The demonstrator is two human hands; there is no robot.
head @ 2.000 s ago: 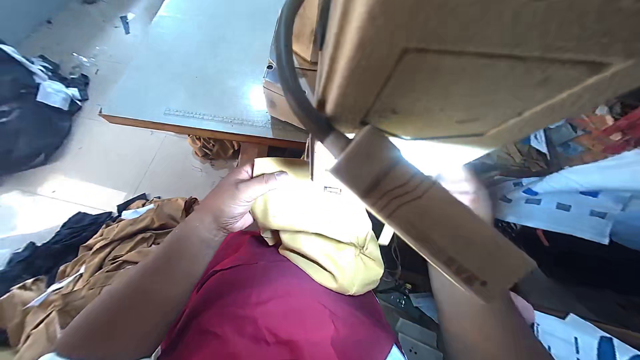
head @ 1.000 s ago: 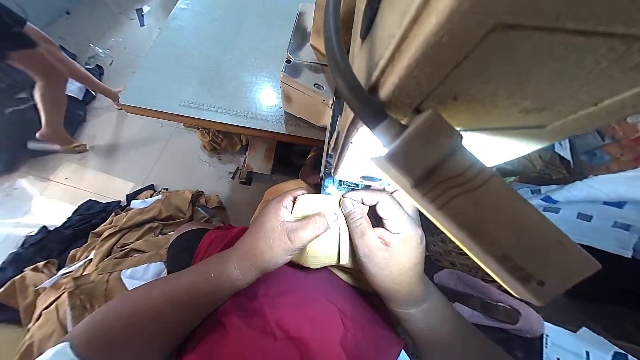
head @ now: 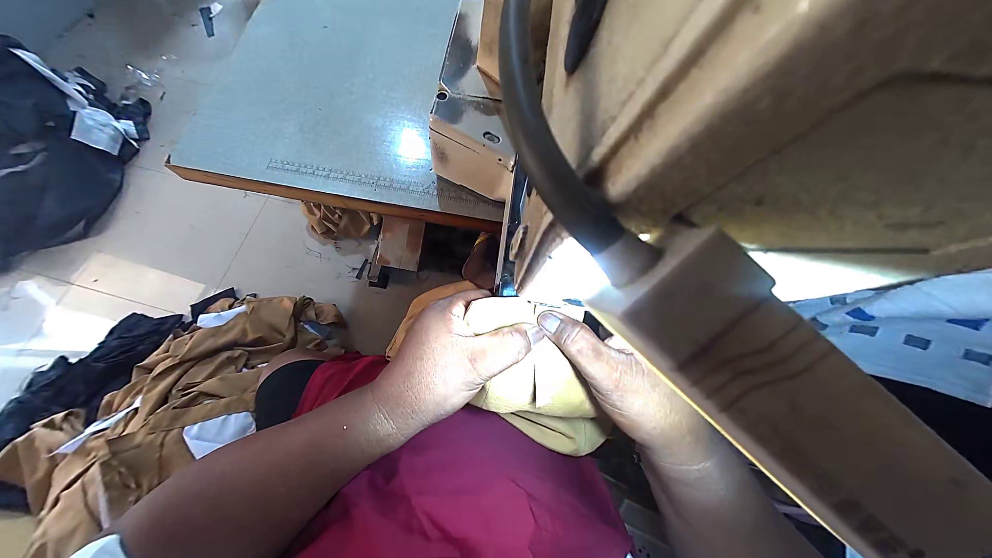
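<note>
A piece of yellow fabric (head: 535,380) hangs folded between my hands, just below the head of an industrial sewing machine (head: 697,132). My left hand (head: 457,356) pinches its upper edge between thumb and fingers. From the other side my right hand (head: 612,372) grips the same edge, the two thumb tips close together. Bright light falls on the cloth beneath a lamp (head: 759,372) on a dark flexible neck (head: 535,132). The lamp covers part of my right hand and forearm. Needle and presser foot cannot be made out.
A grey table top (head: 325,93) with a printed ruler scale lies ahead on the left. Brown garments (head: 194,380) and dark cloth (head: 101,349) are heaped at lower left. A dark bundle (head: 54,155) lies on the tiled floor. White patterned cloth (head: 914,318) is at right.
My right hand, blurred two seconds ago, has come to the yellow fabric, and both hands now hold its edge under the machine head. A person's leg and hand at far left have gone from view.
</note>
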